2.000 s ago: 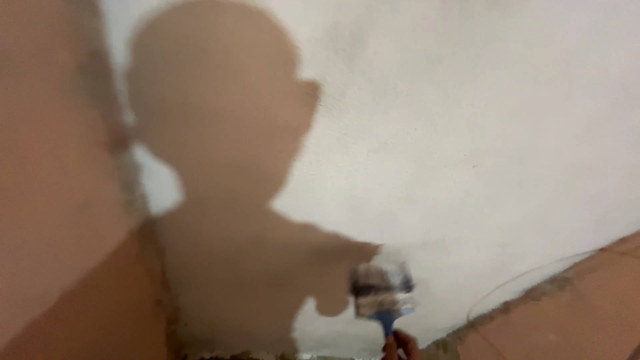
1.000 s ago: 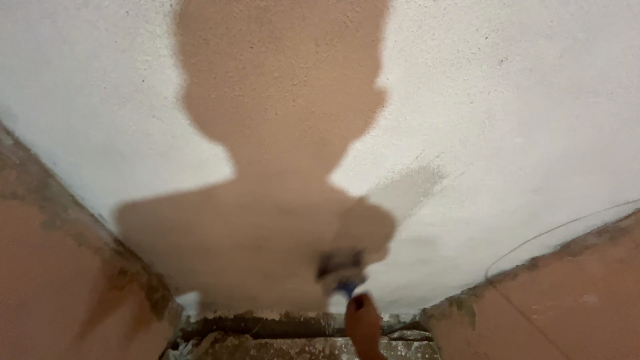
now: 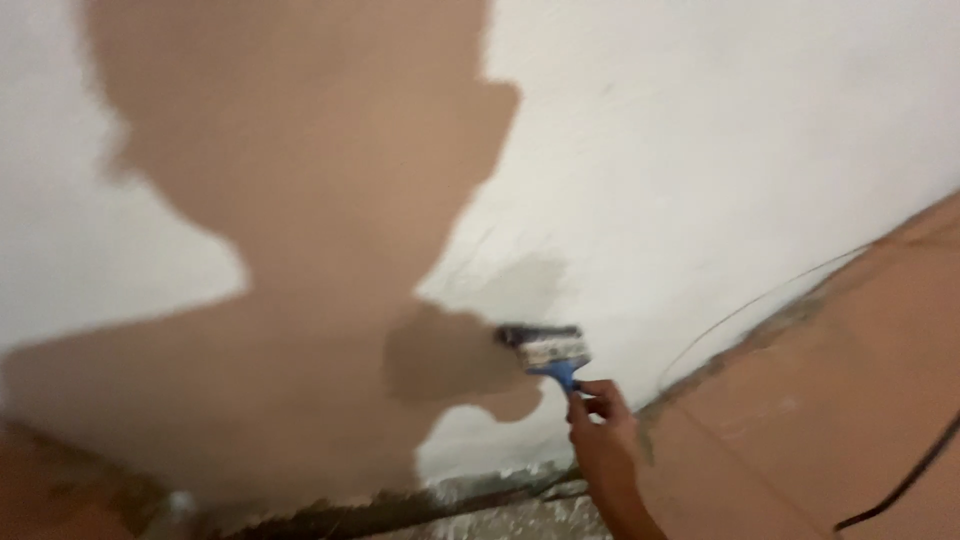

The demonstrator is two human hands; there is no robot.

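My right hand (image 3: 606,439) comes in from the lower right and grips the blue handle of a wide flat paintbrush (image 3: 553,351). The dark bristles point up and touch, or nearly touch, the white wall (image 3: 712,165). A damp-looking grey patch (image 3: 525,285) shows on the wall just above the brush, and a darker patch lies to its left inside a shadow. The shadow of a head and shoulders covers much of the wall's left half. My left hand is out of view.
An orange-brown surface (image 3: 840,375) borders the white wall at the right, along a rough, stained edge. A thin wire or line (image 3: 750,304) curves near that edge. A dark cable (image 3: 907,480) is at the lower right. Along the bottom runs a rough, paint-spattered ledge (image 3: 517,517).
The brush has moved right from within the shadow to its edge, still in my right hand. The grey patch that shows now was not visible two seconds ago. The view has shifted.
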